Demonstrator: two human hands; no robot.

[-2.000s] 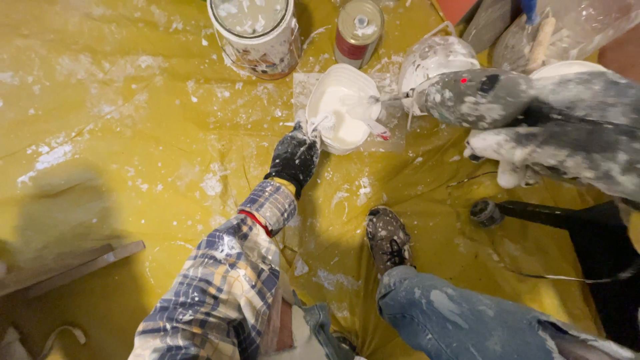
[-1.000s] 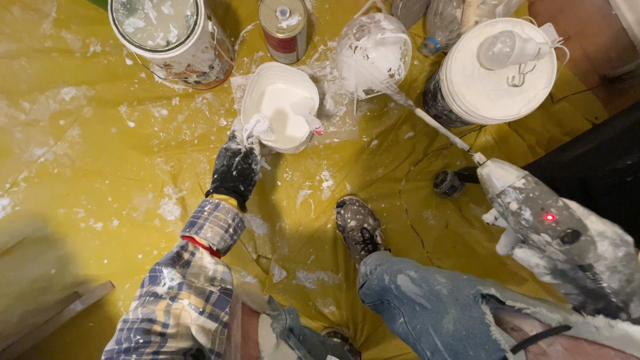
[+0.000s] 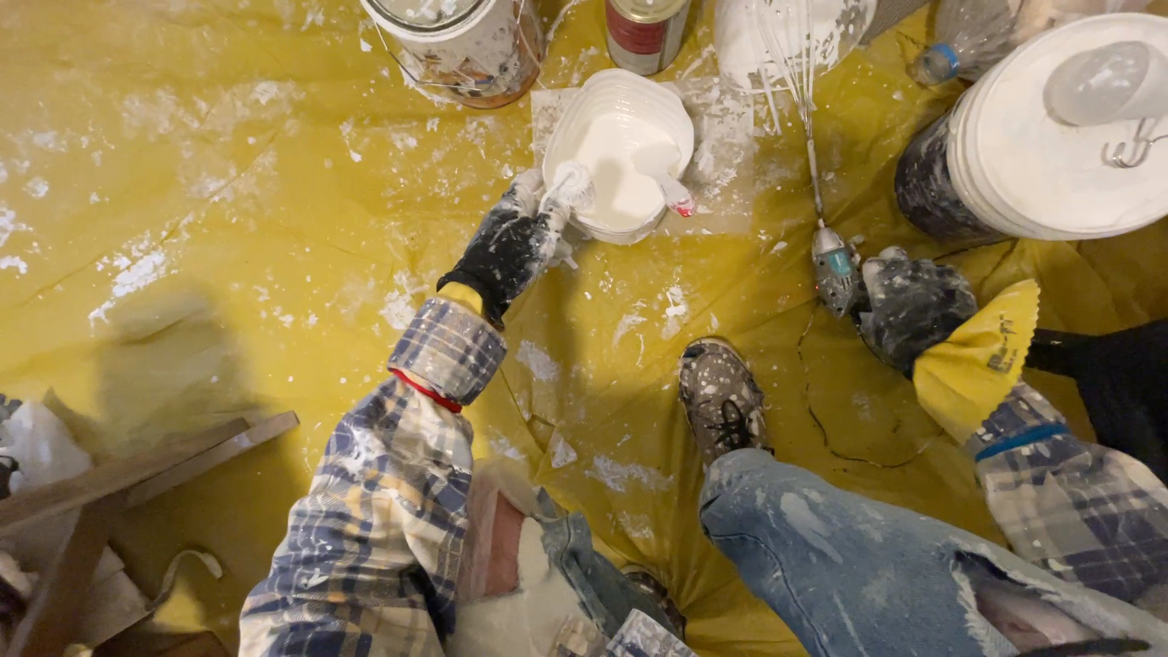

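My left hand (image 3: pixel 516 237), in a black paint-spattered glove, grips the near left rim of a white plastic tub (image 3: pixel 616 155) holding white paint or a similar liquid. A white-coated object sits at its fingertips against the rim; its kind is unclear. A white-coated tool with a red tip (image 3: pixel 677 195) leans over the tub's right side. My right hand (image 3: pixel 917 306), gloved too, is closed around a power mixing tool (image 3: pixel 835 266). Its long shaft ends in a wire whisk (image 3: pixel 792 64) at the white-coated bucket (image 3: pixel 835 32); how deep the whisk reaches is hidden.
A paint can (image 3: pixel 461 46) and a smaller metal can (image 3: pixel 646 35) stand behind the tub. At right is a lidded bucket (image 3: pixel 1058 137) with a clear plastic cup (image 3: pixel 1100 82) on it, beside a plastic bottle (image 3: pixel 967 41). Wooden strips (image 3: pixel 210 447) lie left on yellow sheeting (image 3: pixel 301 228).
The power tool in my right hand has swung from a slanted position to nearly upright in the view, its body now nearer the middle. My left hand has stayed at the tub.
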